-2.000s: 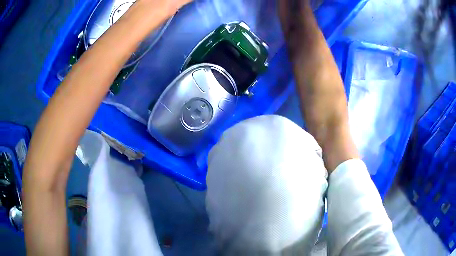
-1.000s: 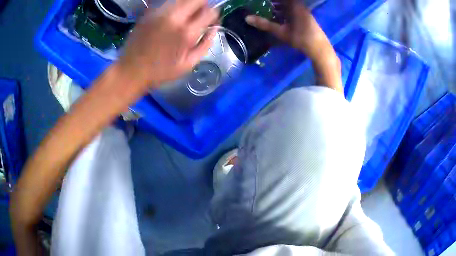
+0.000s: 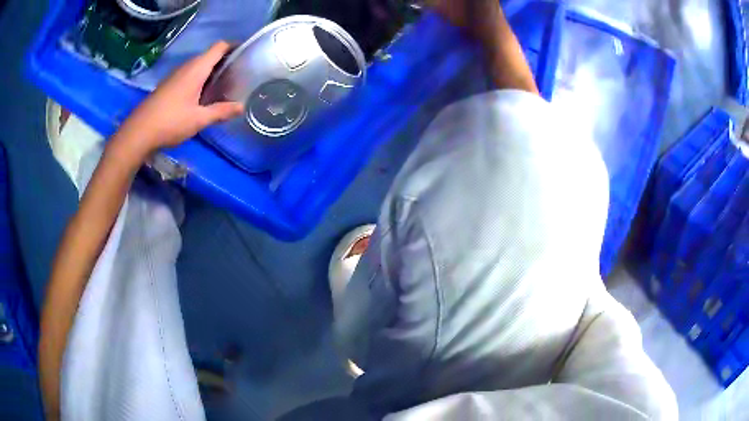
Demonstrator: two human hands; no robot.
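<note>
A silver oval cover (image 3: 278, 107) with a round hub mark and a dark cut-out lies over the near part of a blue crate (image 3: 238, 187). My left hand (image 3: 176, 103) is at its left edge, thumb on the silver face and fingers at the rim; the other fingers are hidden. A dark green housing part (image 3: 365, 18) shows behind the cover, cut off by the top edge. My right hand (image 3: 456, 10) is dark, blurred and mostly cut off at the top edge; its fingers cannot be made out.
Another green housing (image 3: 111, 41) with a silver cover lies at the crate's far left, on a whitish liner (image 3: 215, 25). A second blue crate (image 3: 661, 107) with a pale liner stands at right, with stacked blue crates (image 3: 698, 205) beyond. My knees and a white slipper (image 3: 349, 251) are below.
My left hand has drawn back leftward from above the cover to its left edge. My right hand has moved up, mostly out of view. The camera view has shifted, and the crate appears higher and further left.
</note>
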